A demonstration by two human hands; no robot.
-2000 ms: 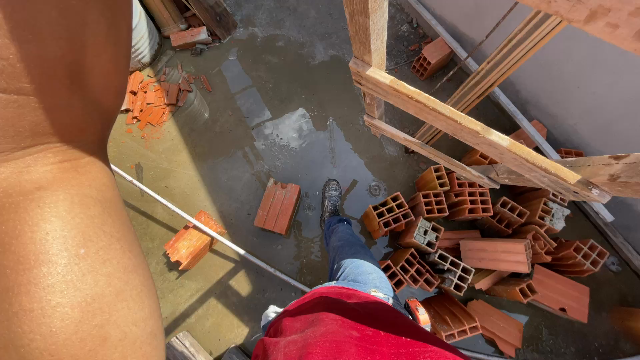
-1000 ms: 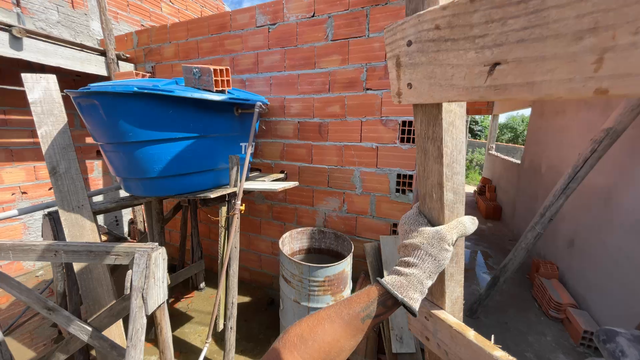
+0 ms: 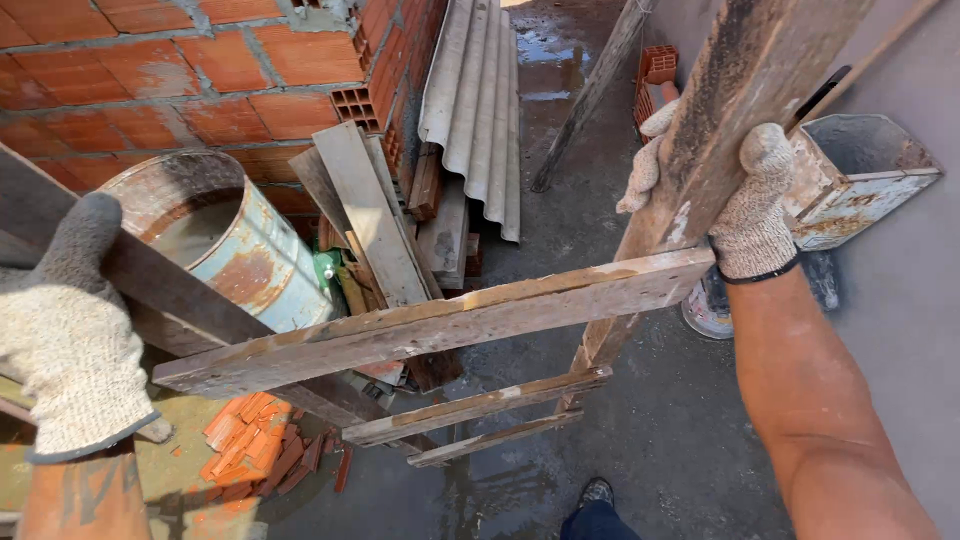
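A wooden ladder with nailed rungs [image 3: 450, 322] stretches down toward the wet floor in front of me. My left hand [image 3: 79, 322], in a knitted work glove, is at the left edge with its thumb over the ladder's dark left rail [image 3: 187, 292]; its fingers are partly cut off by the frame. Around the thick right rail [image 3: 690, 157] my gloved right hand [image 3: 750, 195] is closed, thumb on the near side and fingertips showing beyond the wood. One shoe [image 3: 596, 491] shows below, beside the lowest rungs.
A rusty metal drum [image 3: 262, 262] holding liquid stands by the hollow-brick wall [image 3: 247, 120]. Loose boards [image 3: 375, 217] and corrugated sheets [image 3: 476, 105] lean at its corner. Broken brick pieces [image 3: 255, 442] lie below. A slanted wooden pole [image 3: 592, 90] and a rusty square container [image 3: 862, 195] are at right.
The view has swung down from the blue tank and brick wall. Both gloved hands are now at the ladder's rails; one second ago only one gloved hand showed, on an upright post.
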